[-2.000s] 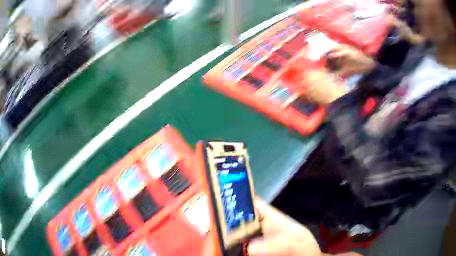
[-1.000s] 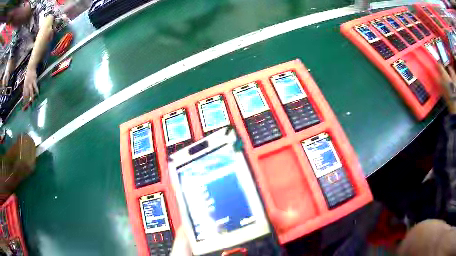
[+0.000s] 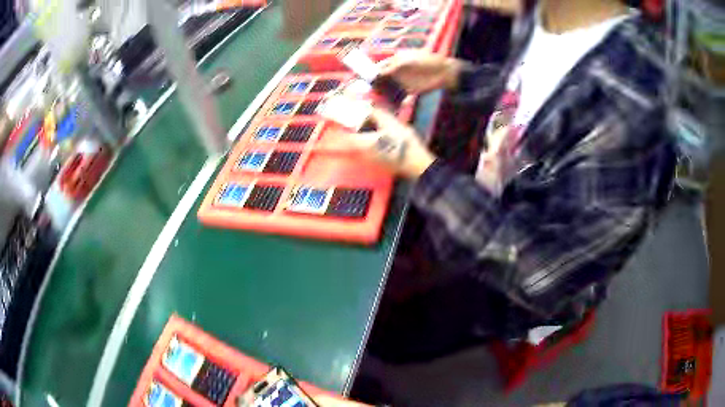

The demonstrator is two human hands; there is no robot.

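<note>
A red tray [image 3: 176,338] is cut off by the bottom edge. Keypad phones with lit blue-white screens lie in its slots; one [image 3: 213,379] shows screen and black keypad. Another phone [image 3: 278,391] with a gold-framed lit screen sits tilted over the tray's right part, its lower end out of the picture. No finger can be made out clearly on it. A blurred strip of skin and dark sleeve lies along the bottom edge to the right, perhaps my right arm; my right hand cannot be made out. My left hand is not in view.
A second red tray [image 3: 290,226] with phones lies further along the green line surface [image 3: 262,294]. A person in a checked shirt [image 3: 548,215] sits at the right edge, both hands holding phones over that tray. A white strip runs along the left; a red object [image 3: 688,350] is at far right.
The view has swung right towards the neighbouring person. The near tray and the phone, large and central a second ago, are now at the bottom edge.
</note>
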